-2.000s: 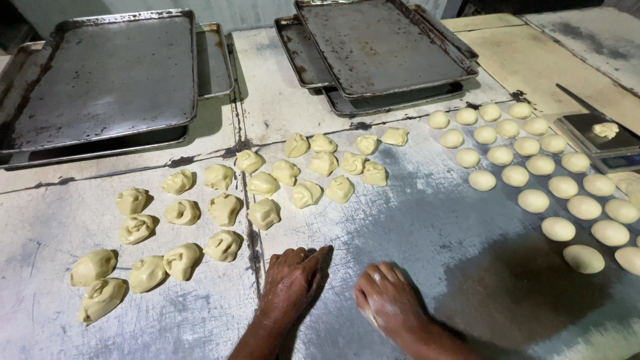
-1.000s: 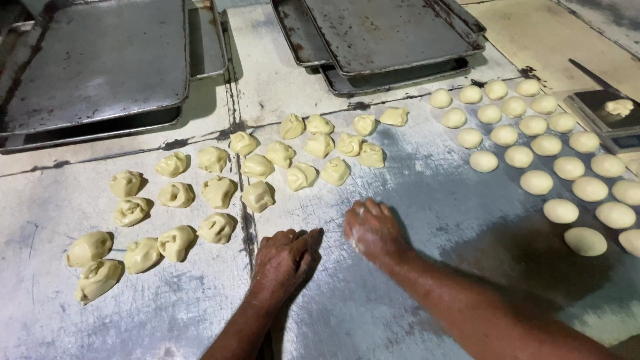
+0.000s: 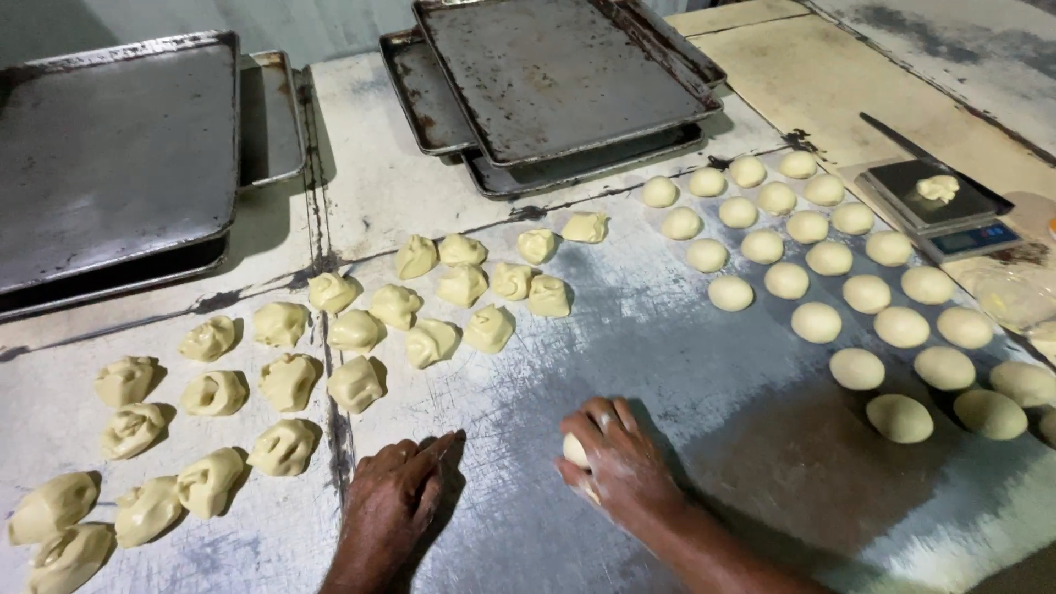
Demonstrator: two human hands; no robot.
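Observation:
My right hand [image 3: 615,462] is cupped over a dough ball [image 3: 575,451] on the metal tabletop, with a pale edge showing between thumb and fingers. White residue coats its fingers. To its left, my left hand [image 3: 402,487] rests on the table with curled fingers and the index finger extended; whether anything lies under it is hidden. Rough, irregular dough pieces [image 3: 356,384] are spread ahead of and left of my left hand. Smooth round dough balls [image 3: 817,322] stand in rows on the right.
Stacked, worn baking trays stand at the back left [image 3: 124,148] and back centre [image 3: 569,74]. At the right, a digital scale [image 3: 932,206] bears a small lump of dough [image 3: 938,188] and a dark, long-bladed tool [image 3: 899,136]. Seams [image 3: 334,437] cross the table.
The dough ball under my right hand now shows between thumb and fingers; it was hidden in the earlier frames. My left hand remains resting on the table.

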